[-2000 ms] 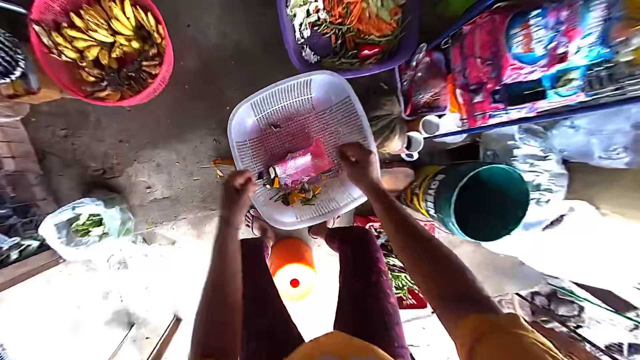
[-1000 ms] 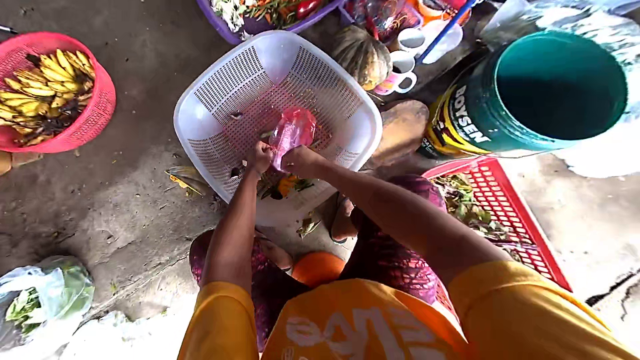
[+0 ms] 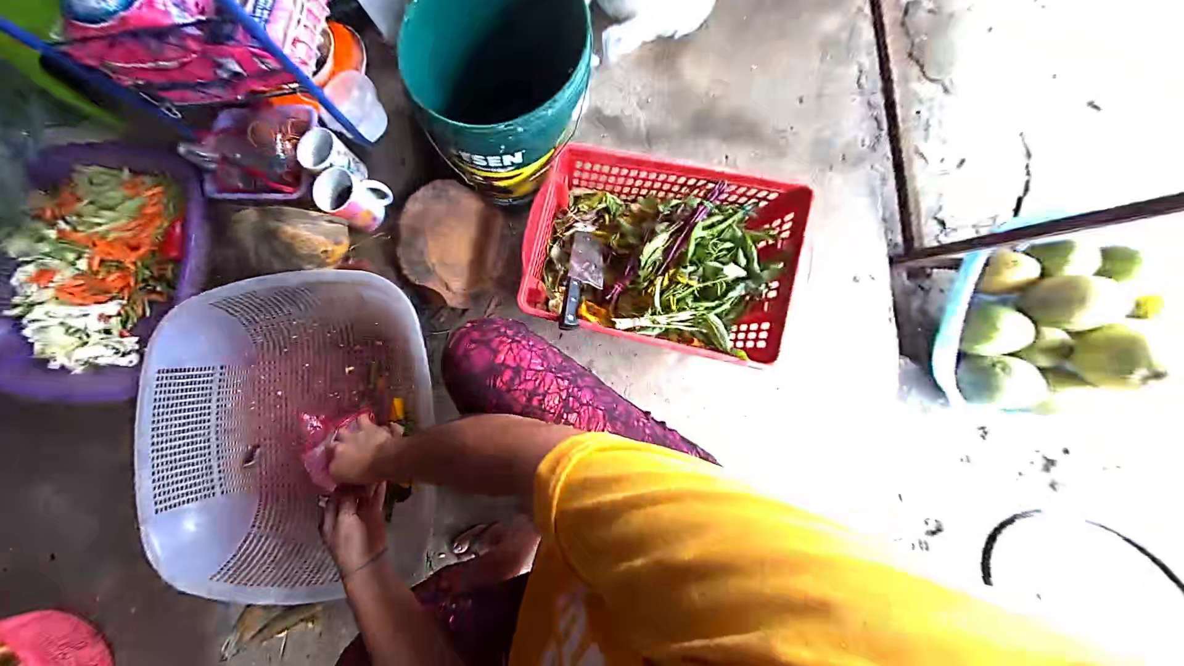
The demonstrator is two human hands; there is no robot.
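Observation:
A white perforated plastic basket (image 3: 190, 439) stands on the ground in front of me, with vegetable scraps along its near side. Over it, my right hand (image 3: 359, 450) grips a pink plastic bag (image 3: 319, 458). My left hand (image 3: 354, 529) is just below the right one, at the bag's lower edge; its fingertips are partly hidden, so its hold on the bag is unclear. To the right, a red crate (image 3: 791, 268) holds leafy greens (image 3: 689, 268) and a knife with a dark handle (image 3: 572, 301).
Behind the basket are a purple tub (image 3: 191, 217) of cut vegetables, a squash (image 3: 291, 238), mugs (image 3: 347, 196), a round wooden block (image 3: 450, 242) and a green bucket (image 3: 495, 139). A light-blue crate (image 3: 951, 342) of green fruit stands at far right.
The view has swung to the right, bringing the whole red crate and the green fruit into sight. Both hands were apart two seconds ago and are now close together at the pink bag.

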